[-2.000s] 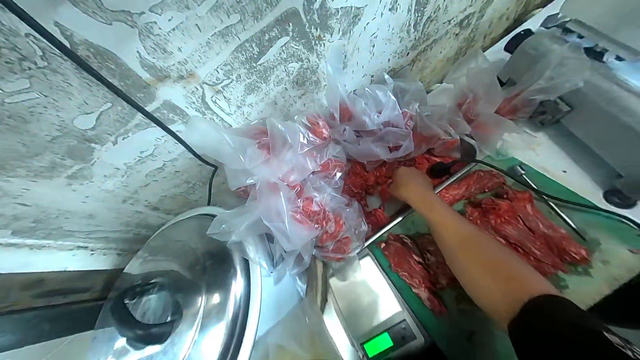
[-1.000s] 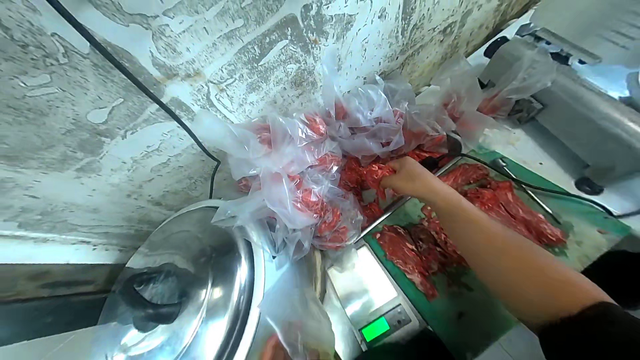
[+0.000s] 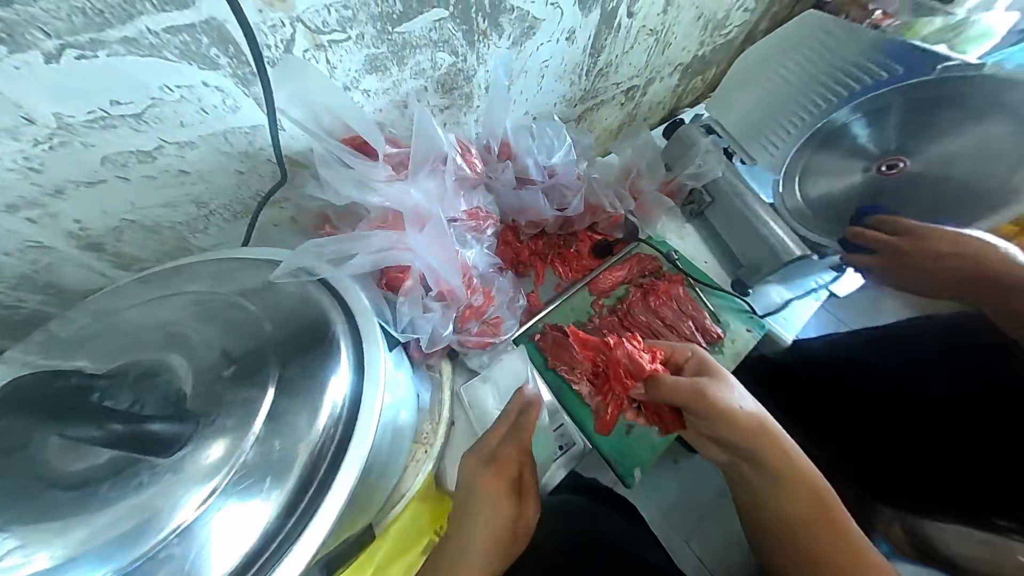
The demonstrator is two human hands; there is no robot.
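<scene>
Sliced raw red meat (image 3: 620, 376) is in my right hand (image 3: 704, 396), held over the near part of the green cutting board (image 3: 640, 452). My left hand (image 3: 500, 480) is upright beside the digital kitchen scale (image 3: 560, 432), a thin clear plastic bag (image 3: 524, 384) between thumb and fingers as far as I can tell. More meat (image 3: 664, 312) lies on the board, and a heap of sliced meat (image 3: 552, 248) lies beyond the board's metal edge. Several clear plastic bags of meat (image 3: 472, 296) are piled against the wall.
A large lidded metal pot (image 3: 240, 360) stands at the left. At the right is a meat slicer (image 3: 744, 208) with a round blade; another person's hand (image 3: 912, 252) holds a blue cloth or sponge at it. A black cable (image 3: 268, 120) hangs down the wall; another cord (image 3: 704, 280) crosses the board.
My right hand has moved from the meat heap back toward me, with meat in it. My left hand has come up beside the scale. The view has shifted, showing the slicer blade and the other person's hand.
</scene>
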